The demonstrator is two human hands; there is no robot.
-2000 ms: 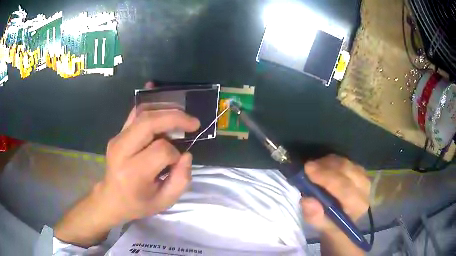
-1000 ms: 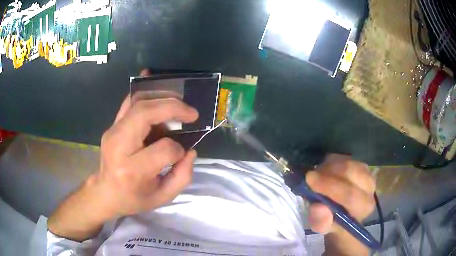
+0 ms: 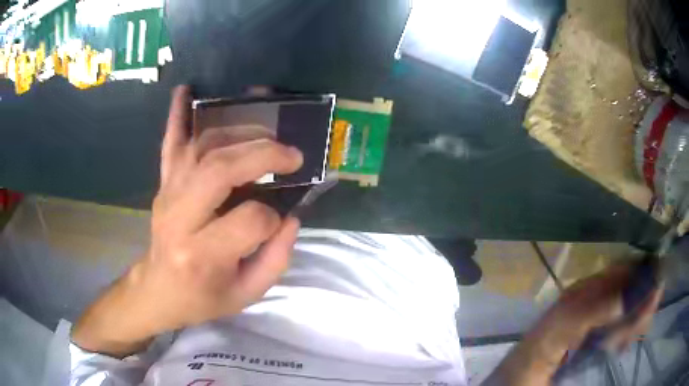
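Note:
My left hand [image 3: 219, 219] holds the LCD panel [image 3: 306, 139] by its left part, index finger on its face. A strand of solder wire [image 3: 313, 193] runs from my left fingers toward the panel's lower right corner, blurred. The green circuit board [image 3: 370, 143] lies at the panel's right edge, with the orange flex cable [image 3: 341, 143] flat between them and a shiny row along the flex. My right hand [image 3: 604, 309] is blurred at the lower right, closed around the dark blue handle of the soldering iron [image 3: 641, 290]; its tip is not clear.
Loose boards with flex [image 3: 136, 38] lie at the upper left. Another bright, glaring display panel [image 3: 502, 56] lies at the upper right. A stained cardboard mat [image 3: 578, 98] with tiny shiny beads, the red-banded solder spool [image 3: 663, 143] and a black round grille [image 3: 661, 45] are at the right.
My right hand has moved the soldering iron away from the board to the far right. The wire has dropped back from the flex. The panel and board appear slightly higher in view.

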